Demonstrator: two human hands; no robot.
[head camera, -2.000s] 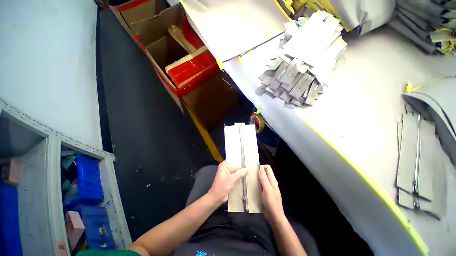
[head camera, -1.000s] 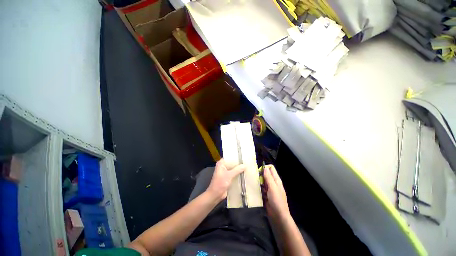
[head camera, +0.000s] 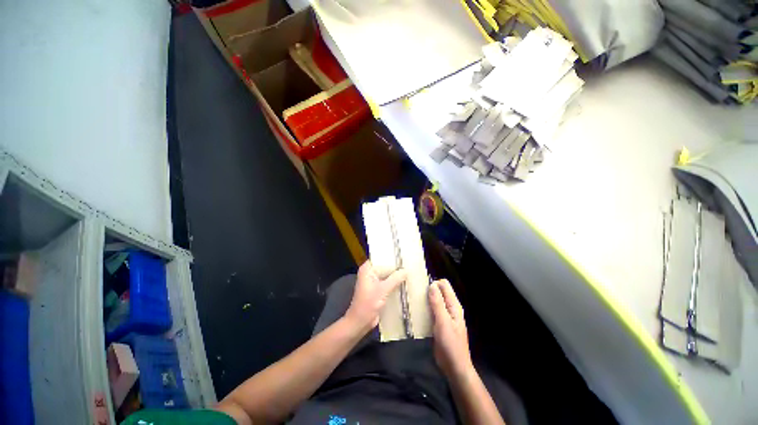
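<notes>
A beige-grey zipper panel (head camera: 397, 270) lies over the lap, its long side running away from me and a thin dark zipper line down its middle. My left hand (head camera: 371, 300) grips its left edge, thumb on top near the zipper. My right hand (head camera: 447, 319) is at the panel's right edge with its fingers curled. The inside of the right hand is hidden, and no snips can be made out in it.
The white table with yellow edge tape (head camera: 582, 274) is at the right. It bears a fanned panel pile (head camera: 507, 108), a flat panel stack (head camera: 694, 278) and grey fabric pieces (head camera: 706, 50). Open cartons (head camera: 332, 116) stand ahead; blue bins (head camera: 150, 295) are at lower left.
The panel has shifted slightly left and away from me. The yellow-handled tool seen by my right hand one second ago no longer shows; the fingers now lie against the panel's edge.
</notes>
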